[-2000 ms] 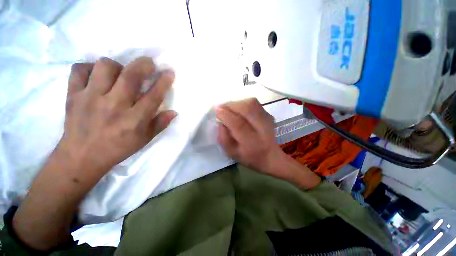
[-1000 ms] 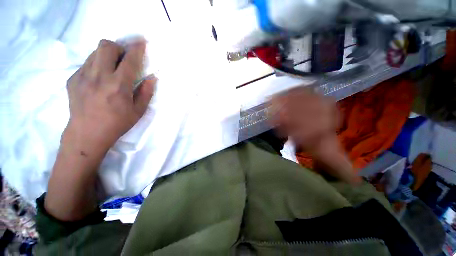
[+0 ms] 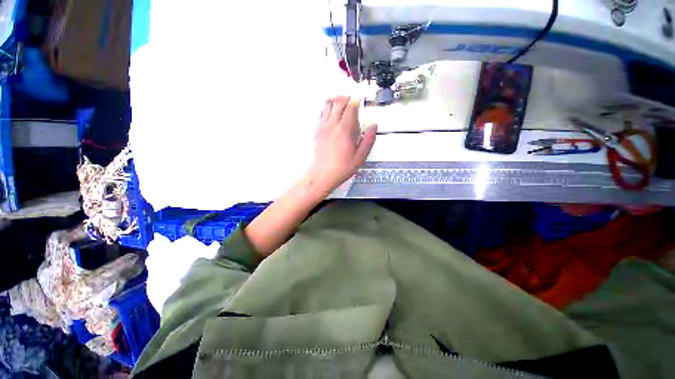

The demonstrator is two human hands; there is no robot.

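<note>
White fabric (image 3: 229, 111), overexposed, covers the left part of the machine table and hangs over its near edge. My left hand (image 3: 340, 144) lies palm down on its right side, fingertips close to the needle area (image 3: 355, 63), thumb apart, gripping nothing visible. The fabric's edges under the fingers are lost in glare. The white sewing machine head (image 3: 459, 44) with a blue stripe spans the top. My right hand is not in view; only its olive sleeve (image 3: 629, 318) shows at the lower right.
A smartphone (image 3: 499, 107) lies on the machine bed. Right of it are snips (image 3: 566, 146) and scissors with orange-red loops (image 3: 629, 159). A grey ruler (image 3: 444, 178) runs along the near edge. Orange-red cloth (image 3: 548, 259) lies below. Blue crates (image 3: 137, 311) and scraps (image 3: 107, 196) are at left.
The view has swung right and widened. My left hand now lies beside the needle area. My right hand left the fabric, moved right and went out of view.
</note>
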